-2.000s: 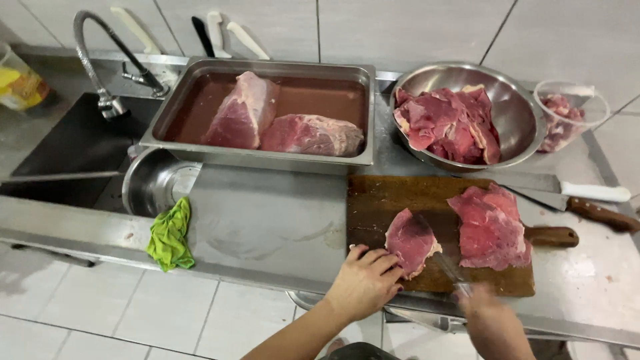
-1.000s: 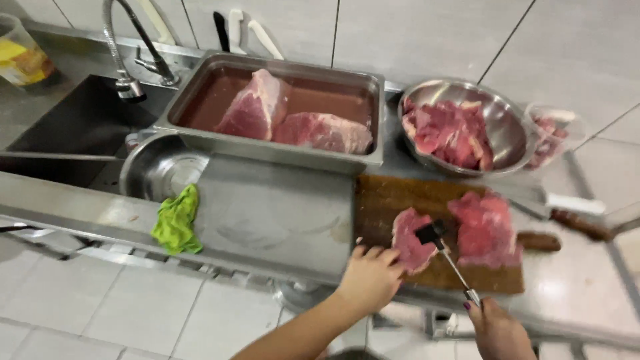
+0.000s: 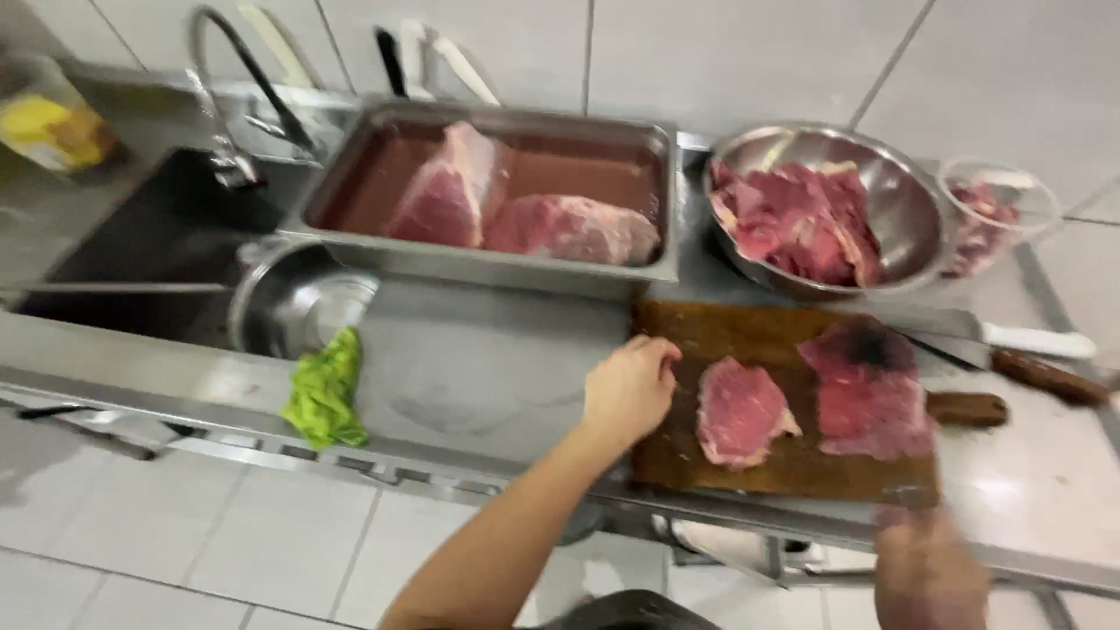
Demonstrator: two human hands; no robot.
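My left hand (image 3: 632, 387) is over the left edge of the wooden cutting board (image 3: 691, 332), fingers curled and partly hidden, apart from the smaller meat slice (image 3: 742, 411). Strongly blurred, my right hand (image 3: 929, 560) grips a meat mallet at the board's front right. The mallet's dark, blurred head (image 3: 873, 343) shows over the upper part of the larger, flat meat slice (image 3: 875, 407); whether they touch is unclear. Raw meat pieces (image 3: 796, 219) fill much of a steel bowl behind the board. Two large meat chunks (image 3: 569, 229) lie in reddish liquid in a steel pan (image 3: 490, 262).
Right of the board lie a white-handled knife (image 3: 1037, 339) and a brown-handled knife (image 3: 1050, 376). A clear tub (image 3: 989, 219) holds meat scraps. Leftward are a green cloth (image 3: 325, 394), a metal bowl (image 3: 302, 302), a sink (image 3: 175, 236) and a faucet (image 3: 236, 166).
My left hand has come off the smaller slice, which it touched before, and moved to its left. The mallet head has moved from above that slice to the larger one.
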